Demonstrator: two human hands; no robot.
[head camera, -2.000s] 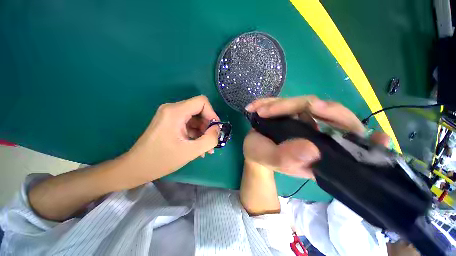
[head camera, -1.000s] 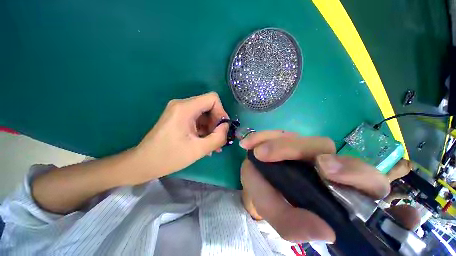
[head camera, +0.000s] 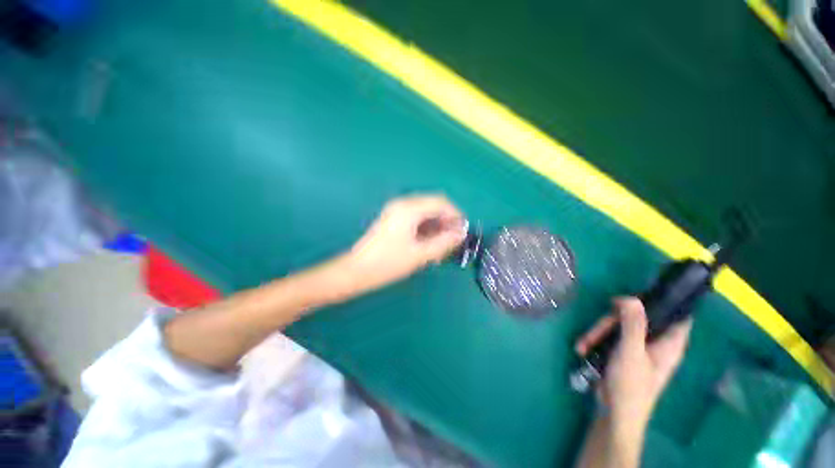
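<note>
My left hand (head camera: 414, 236) pinches a small black watch-like unit (head camera: 470, 245) with glinting spots, just left of the screw dish. The round screw dish (head camera: 527, 271), full of small silvery screws, lies on the green mat. My right hand (head camera: 636, 358) holds the black electric screwdriver (head camera: 677, 291) to the right of the dish. The driver slants, its upper end with a silvery tip lying over the yellow line. The picture is blurred, so details of the unit are hidden.
The yellow line (head camera: 513, 137) crosses diagonally, with a dark green strip beyond it. A dark piece (head camera: 737, 226) is near the driver's upper end. A pale green box (head camera: 792, 430) is at the lower right. A red piece (head camera: 176, 279) edges the mat at left.
The view has turned and pulled back. The right hand with the driver has moved away from the unit, to the far side of the dish, and the driver points differently. The left hand still pinches the unit.
</note>
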